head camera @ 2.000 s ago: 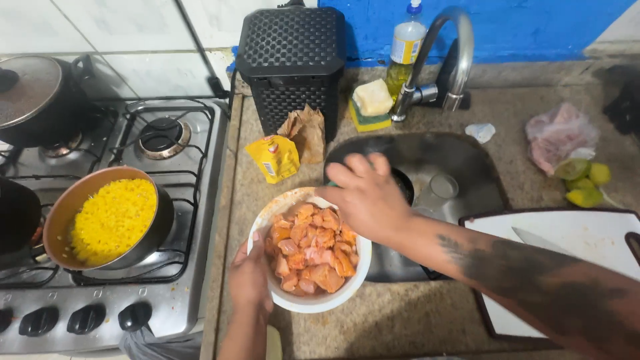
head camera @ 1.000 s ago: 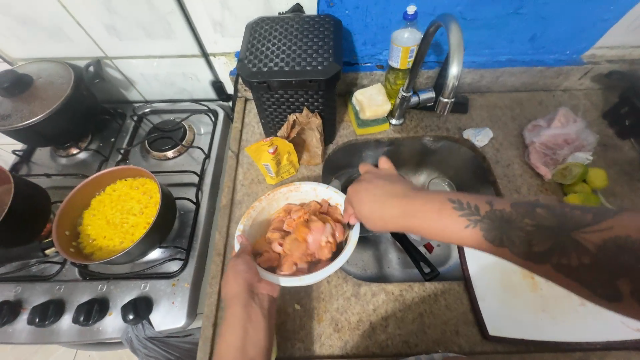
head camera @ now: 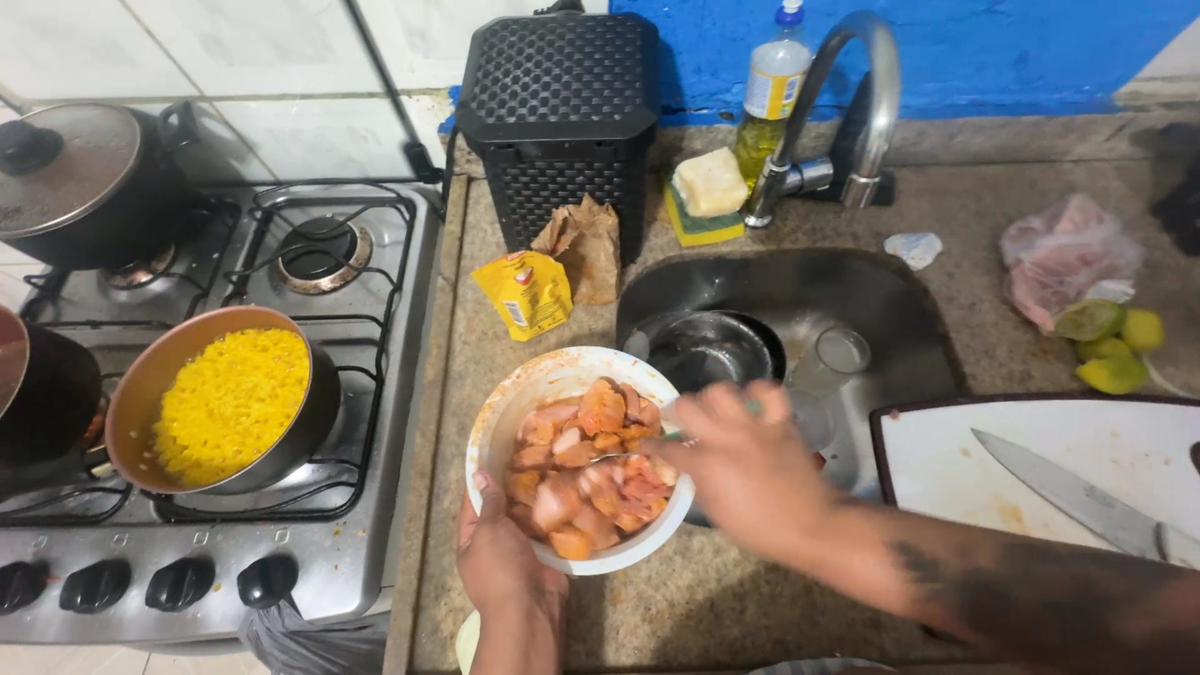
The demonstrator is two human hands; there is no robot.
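My left hand (head camera: pixel 511 562) grips the lower left rim of a white bowl (head camera: pixel 502 412) over the stone counter. Raw meat chunks (head camera: pixel 572 469), partly coated in orange seasoning, fill much of the bowl. My right hand (head camera: pixel 741 459), blurred, is at the bowl's right rim, closed on a utensil with a greenish handle (head camera: pixel 675 436); its thin metal part reaches in among the meat, and its tip is hidden. Behind the bowl lie an opened yellow packet (head camera: pixel 527 295) and a crumpled brown paper bag (head camera: pixel 586 248).
Left is a gas stove (head camera: pixel 398 234) with a pan of yellow rice (head camera: pixel 234 403) and a lidded pot (head camera: pixel 75 178). The sink (head camera: pixel 900 300) holds a dark pan (head camera: pixel 708 347) and a glass (head camera: pixel 839 352). A knife (head camera: pixel 1059 483) lies on the white cutting board (head camera: pixel 937 450) at right.
My right hand was over the sink side of the bowl two seconds ago, then at its right rim; now the utensil in it shows among the meat. Several meat chunks have shifted. My left hand stays on the bowl.
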